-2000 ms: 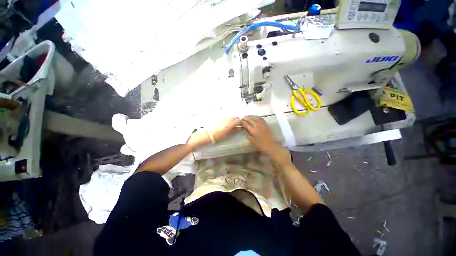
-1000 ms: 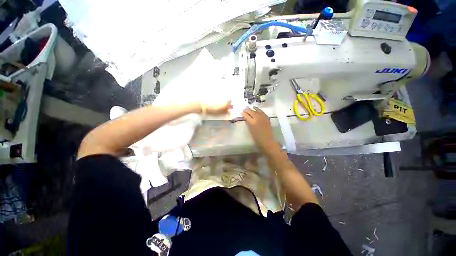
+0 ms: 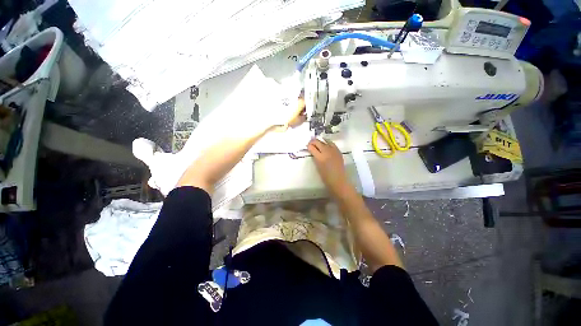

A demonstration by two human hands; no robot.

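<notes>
A white garment piece (image 3: 220,130) lies on the table left of the needle area and hangs over the front edge. The white sewing machine (image 3: 414,83) stands to the right. My left hand (image 3: 297,114) is on the cloth just left of the needle end, its fingers partly hidden by the machine head. My right hand (image 3: 323,153) has its fingertips on the cloth edge just in front of the presser foot area (image 3: 317,127). Whether the fingers pinch the cloth is too small to tell.
Yellow-handled scissors (image 3: 391,137) and a black flat rectangle (image 3: 439,153) lie below the machine arm. A white strip (image 3: 364,172) crosses the table's front edge. A blue hose (image 3: 344,37) curves behind the needle end. A white layered stack (image 3: 191,38) is at back left.
My left hand has moved from the table's front edge up beside the machine's needle end. My right hand has moved slightly closer to the presser foot. The cloth has shifted and spread at the left.
</notes>
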